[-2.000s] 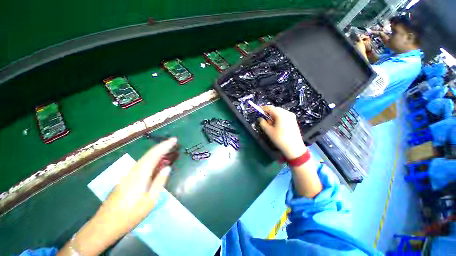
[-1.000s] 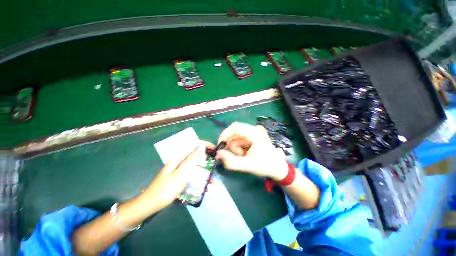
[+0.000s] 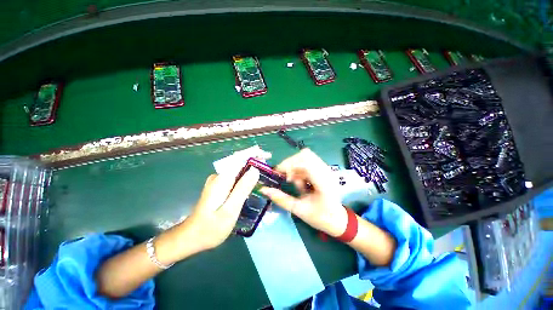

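Note:
My left hand (image 3: 221,209) holds a phone assembly (image 3: 253,212) with a dark red edge, tilted above a pale blue-white sheet (image 3: 285,260). My right hand (image 3: 312,194) is at the phone's upper end, thumb and fingers pinched near its red edge. What the right fingertips hold, if anything, is too blurred and covered to tell. A loose pile of small black parts (image 3: 366,162) lies on the bench right of my right hand. A black tray (image 3: 418,187) full of black parts stands at the right.
Spaced open phones (image 3: 167,85) lie on the green conveyor beyond a worn pale strip (image 3: 200,132). Small white bits lie between them. Clear plastic trays (image 3: 24,206) stand at the left edge, more (image 3: 506,248) under the black tray. A dark piece (image 3: 292,139) lies near the strip.
My right hand has left the black tray and come to the phone in my left hand. The phone's end now tilts up with its red edge showing. The view has swung right-to-left across the bench.

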